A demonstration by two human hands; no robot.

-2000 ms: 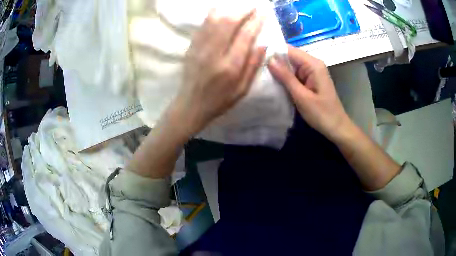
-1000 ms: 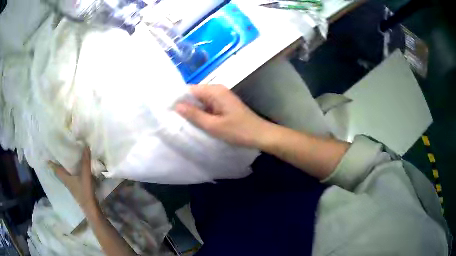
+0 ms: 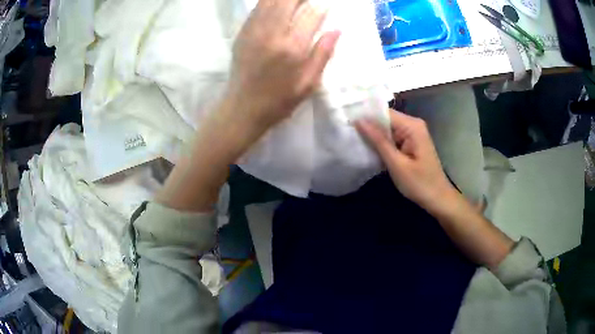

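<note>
A white garment piece (image 3: 333, 150) lies over the front of the table and hangs past its edge above the navy apron. My right hand (image 3: 411, 150) pinches its right edge between thumb and fingers. My left hand (image 3: 277, 59) is over the cloth at the upper middle, slightly blurred, thumb apart from the fingers; whether it grips the cloth cannot be told. The blue plate (image 3: 424, 29) lies flat to the right of the cloth. The needle area is hidden or out of view.
Thread snips with green handles (image 3: 522, 36) lie at the right, a narrow white strip (image 3: 515, 62) beside them. A dark slab (image 3: 572, 32) is at the right table end. Cream cloth (image 3: 117, 39) covers the table's left. A large heap (image 3: 72, 222) sits lower left.
A second ago my left hand was low at the left under the cloth; now it is on top at the upper middle. The view has turned, and the snips and dark slab show fully.
</note>
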